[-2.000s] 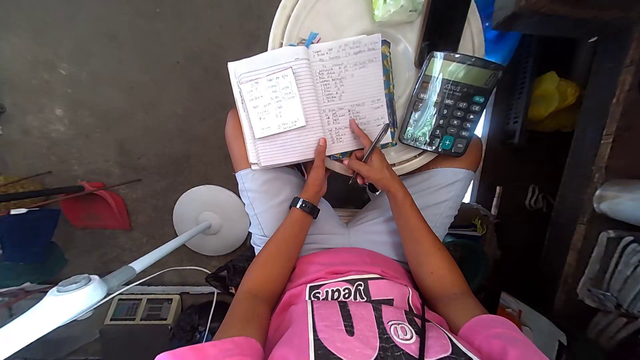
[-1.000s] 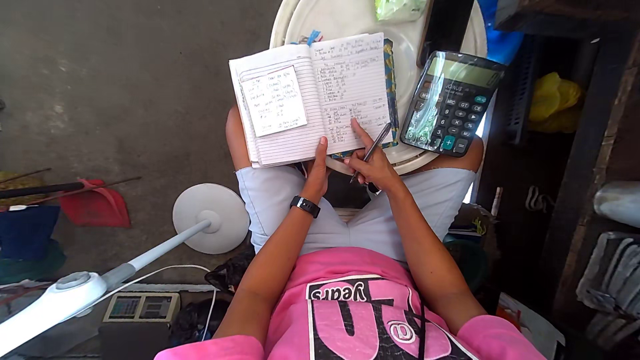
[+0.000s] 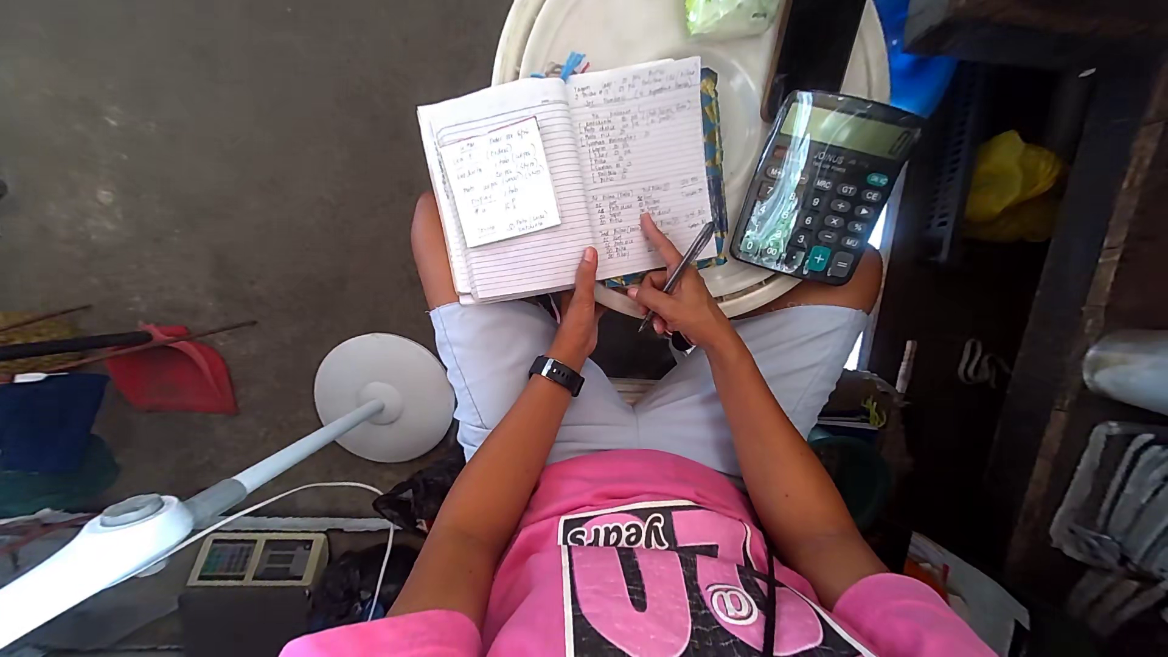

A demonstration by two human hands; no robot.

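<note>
An open lined notebook [image 3: 520, 265] with handwriting lies across my lap and a round white plastic table [image 3: 620, 32]. A small handwritten sheet [image 3: 502, 182] rests on its left page. My left hand [image 3: 581, 306], with a black watch on the wrist, holds the notebook's bottom edge near the fold, thumb on the page. My right hand [image 3: 677, 297] grips a dark pen [image 3: 689, 260], its index finger extended onto the right page's lower writing. Under that page shows a patterned blue and yellow cover [image 3: 714, 164]. A black calculator [image 3: 826, 187] sits to the right.
A dark phone-like object [image 3: 812, 55] and a green-white plastic packet [image 3: 730, 14] lie on the table. At left are a white fan or lamp stand with a round base [image 3: 383, 429], a red dustpan [image 3: 178, 370] and a scale-like device [image 3: 258, 558]. Dark wooden shelving stands at right.
</note>
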